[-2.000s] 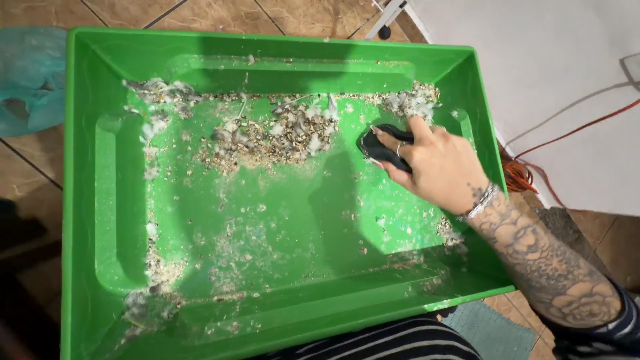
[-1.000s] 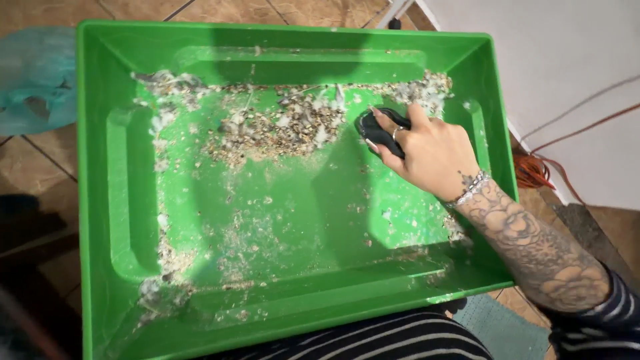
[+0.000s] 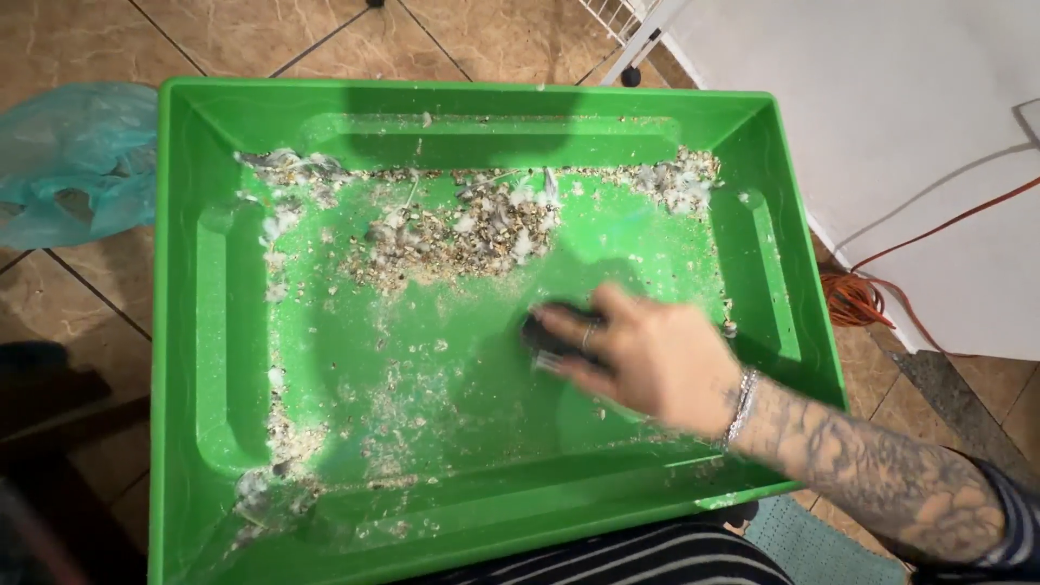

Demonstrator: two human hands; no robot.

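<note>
My right hand [image 3: 658, 357], with a ring and a bracelet, is closed on a dark handheld object [image 3: 561, 329], blurred, whose exact kind I cannot tell. It is low over or on the floor of a green plastic tray [image 3: 183, 325], right of the middle. Up and left of the hand lies a pile of seed husks and feathers [image 3: 479, 227]. More husks and fluff [image 3: 674, 180] gather in the upper right corner, with others in the left corners and along the left side. Fine dust and specks cover the lower middle. My left hand is out of view.
A teal plastic bag [image 3: 81, 171] lies on the tiled floor [image 3: 284, 32] at the left. Beyond the tray's right side are a coiled orange cord [image 3: 853, 301] and a white wall [image 3: 918, 162]. A white metal stand leg [image 3: 642, 41] is at the top.
My right hand, holding the dark object, has moved from near the upper right corner debris down toward the tray's middle. Debris that was by the hand at the right side's lower end shows less now.
</note>
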